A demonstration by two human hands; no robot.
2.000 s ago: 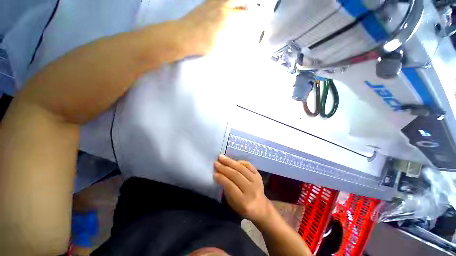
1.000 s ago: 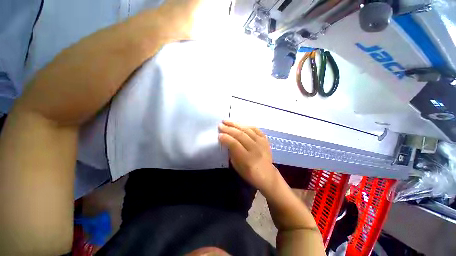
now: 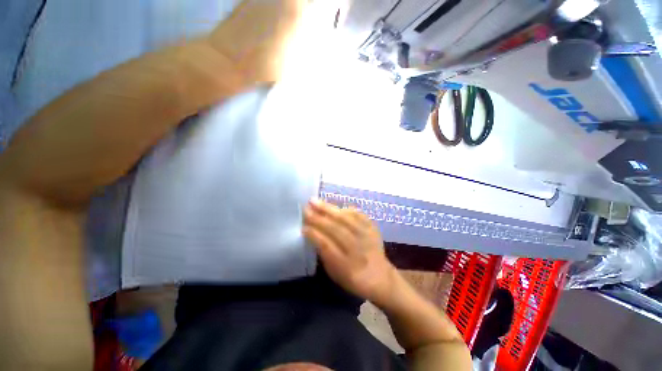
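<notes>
A light grey fabric panel (image 3: 210, 210) lies over the table's front edge and hangs toward my lap, its upper part washed out by lamp glare. My right hand (image 3: 345, 243) is at the panel's right edge by the ruler strip, fingers together on the edge, thumb hidden. My left hand (image 3: 272, 36) is at the top beside the needle area, blurred and mostly lost in glare; its fingers cannot be made out. The presser foot and needle area (image 3: 381, 47) of the white sewing machine (image 3: 508, 94) is right of it.
Orange-brown and green scissor handles (image 3: 463, 116) lie by the machine. A ruler strip (image 3: 450, 221) runs along the table front. Red baskets (image 3: 533, 304) stand below at right, with clear plastic (image 3: 617, 253) beside them. A blue thing (image 3: 138, 332) is on the floor at left.
My right hand and the panel's right edge have moved slightly left and toward me, baring more ruler strip than a second ago. The panel hangs lower. My left forearm has shifted and is blurred.
</notes>
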